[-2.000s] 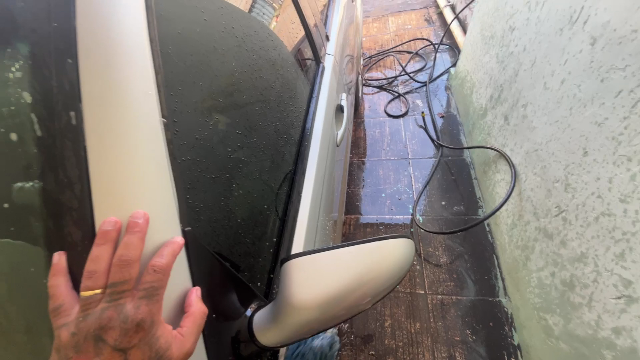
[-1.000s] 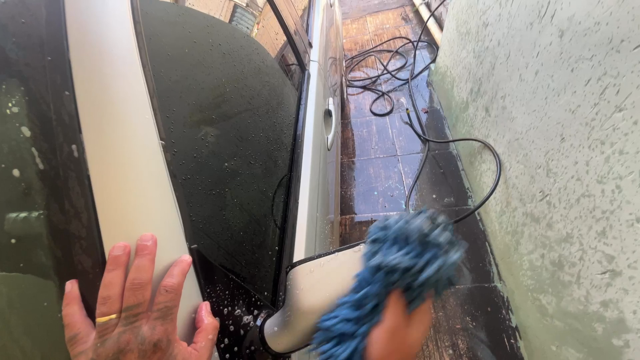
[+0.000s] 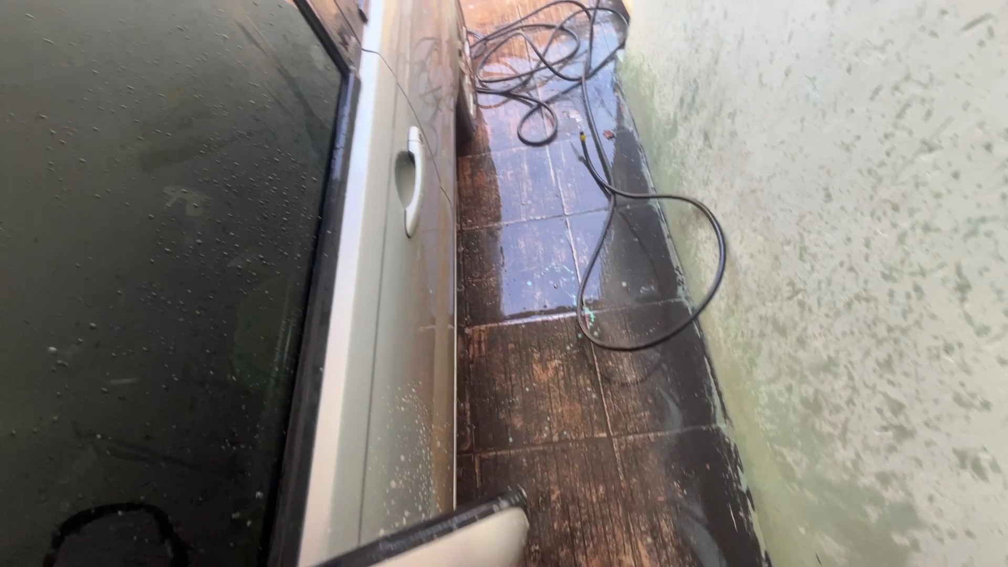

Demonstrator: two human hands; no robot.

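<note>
Neither of my hands shows in the head view now, so what they hold or touch is hidden. A light-coloured car fills the left side, with water drops on its dark side window (image 3: 173, 236). The pale door handle (image 3: 414, 181) stands out on the wet door panel (image 3: 394, 409), whose lower part carries small white flecks. Part of the side mirror housing (image 3: 465, 539), pale with a black edge, cuts into the bottom of the view. The blue wash mitt or cloth is out of sight.
A thin black hose or cable (image 3: 720, 252) loops over the wet brown floor tiles (image 3: 535, 378), with more coils (image 3: 535, 79) farther off. A pale, stained wall (image 3: 858, 236) runs along the right, leaving a narrow passage beside the car.
My left hand, earlier resting on the windshield pillar, and my right hand, earlier at the mirror with a blue fluffy mitt or cloth, have left view. The view has shifted toward the door.
</note>
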